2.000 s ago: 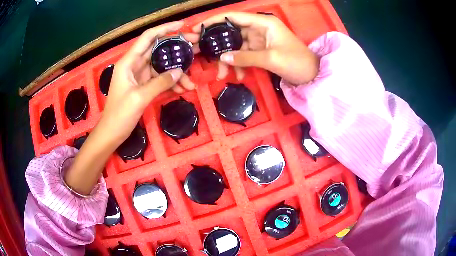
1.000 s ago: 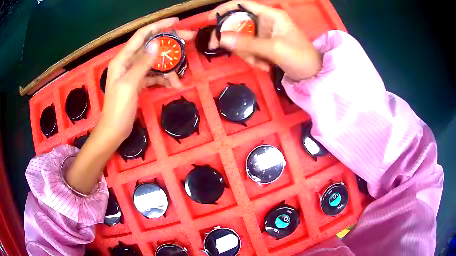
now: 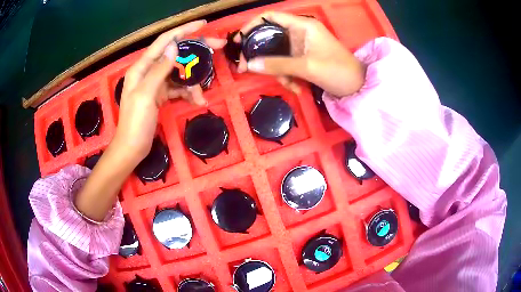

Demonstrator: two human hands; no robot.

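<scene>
My left hand point(image 3: 149, 77) holds a round watch head point(image 3: 193, 63) by its rim, above the tray's upper part. Its screen is lit with a teal, yellow and red shape on black. My right hand point(image 3: 311, 57) holds a second black watch head point(image 3: 266, 41), tilted, its face dark with a white glare; the thumb lies at its lower edge. The red foam tray point(image 3: 256, 162) lies below both hands. Another dark watch head shows partly beside my right fingers.
Several watch heads rest in the tray pockets, most dark. Two point(image 3: 322, 252) point(image 3: 382, 227) show teal graphics at lower right; some have whitish patches point(image 3: 303, 187). A thin tan edge point(image 3: 131, 43) runs behind the tray on the dark green surface. Pink sleeves point(image 3: 417, 131) cover part of the tray.
The lit menus changed to orange-red dials, then to a coloured shape on the left watch head and a dark face on the right one. My right hand's watch head has shifted and tilted.
</scene>
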